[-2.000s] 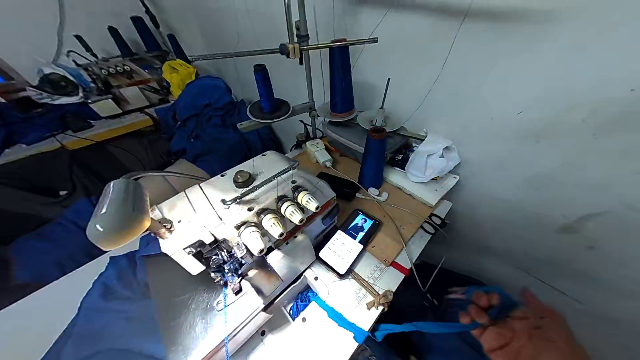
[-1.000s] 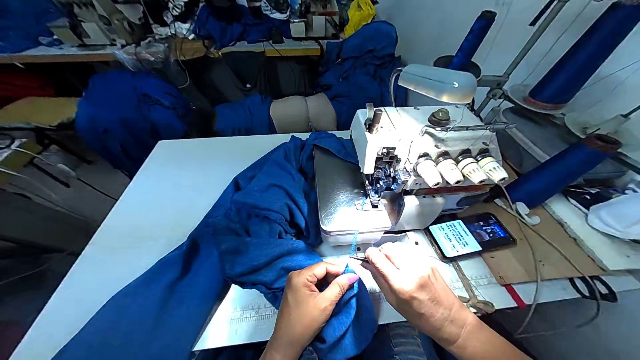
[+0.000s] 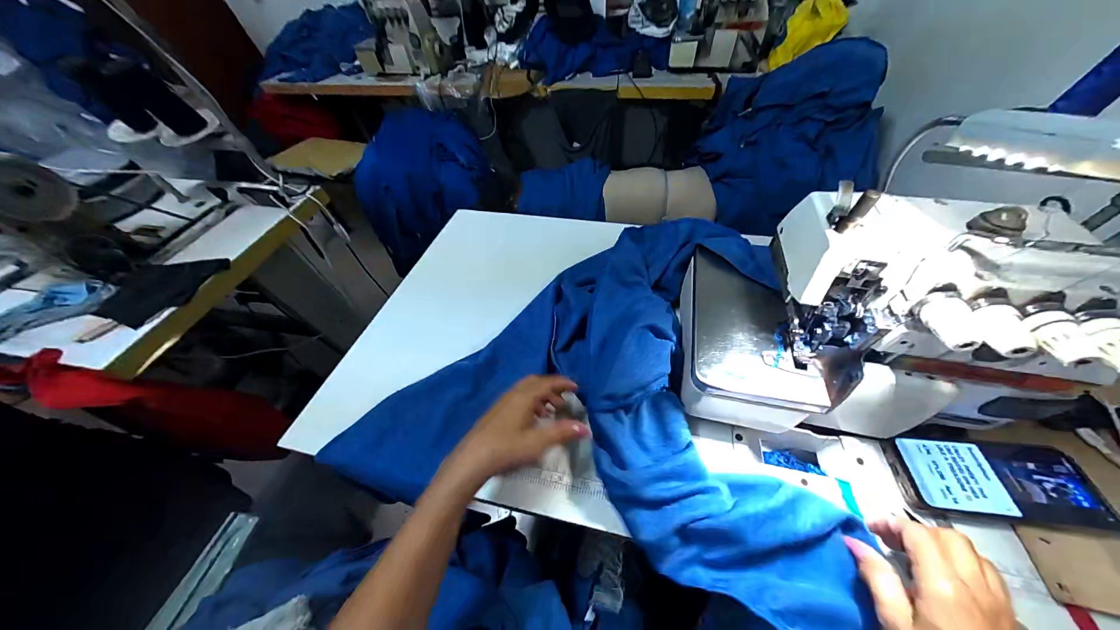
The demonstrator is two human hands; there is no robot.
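A blue fabric garment (image 3: pixel 639 376) lies across the white table, beside the metal plate of an overlock sewing machine (image 3: pixel 840 297) and down over the front edge. My left hand (image 3: pixel 529 429) hovers over or rests by the cloth left of its fold, blurred, with fingers apart and nothing between them. At the lower right, my right hand (image 3: pixel 941 573) is at the end of the garment, thumb against the cloth; whether its fingers pinch the fabric is not clear. The machine's lamp (image 3: pixel 1041 144) lights the needle area.
A phone (image 3: pixel 1006 481) lies right of the machine's front on a brown board (image 3: pixel 1072 560). Behind the table are blue cloth piles (image 3: pixel 424 175) and a bench with more sewing machines (image 3: pixel 402 39). Another table (image 3: pixel 175 306) stands at left, with red cloth (image 3: pixel 166 411) below.
My hands, together at the cloth in front of the machine one second ago, are now apart, the left one farther left. The garment's near part now stretches toward the lower right. The view has shifted left.
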